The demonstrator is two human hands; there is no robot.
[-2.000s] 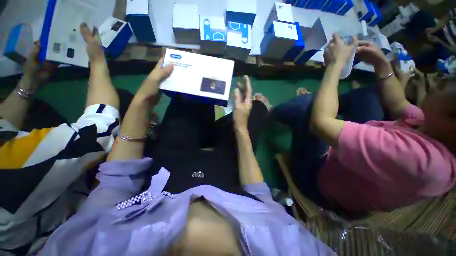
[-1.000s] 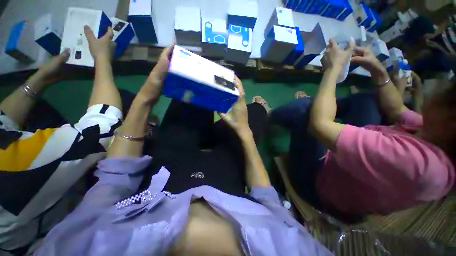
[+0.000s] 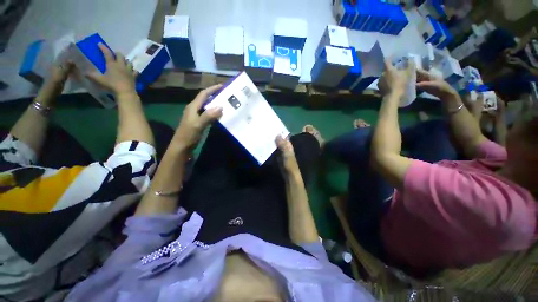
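Note:
A retail box [image 3: 251,121] is held tilted over my lap. Its white face with a small dark picture and faint print is toward me, and a thin blue edge shows along its lower left side. My left hand [image 3: 199,113] grips its upper left corner, with the thumb on the face. My right hand [image 3: 285,154] holds its lower right corner, with fingertips on the face. The box looks closed; its underside is hidden.
A white-topped surface [image 3: 206,12] ahead bears several blue and white boxes [image 3: 229,47]. A person at left handles a blue and white box [image 3: 92,52]. A person in pink at right holds a translucent white tray [image 3: 408,82]. Stacked cardboard [image 3: 377,265] lies at lower right.
The box has been turned, so a different white face now shows and its broad blue side is out of sight. My right hand has moved lower. The left neighbour's box now shows blue.

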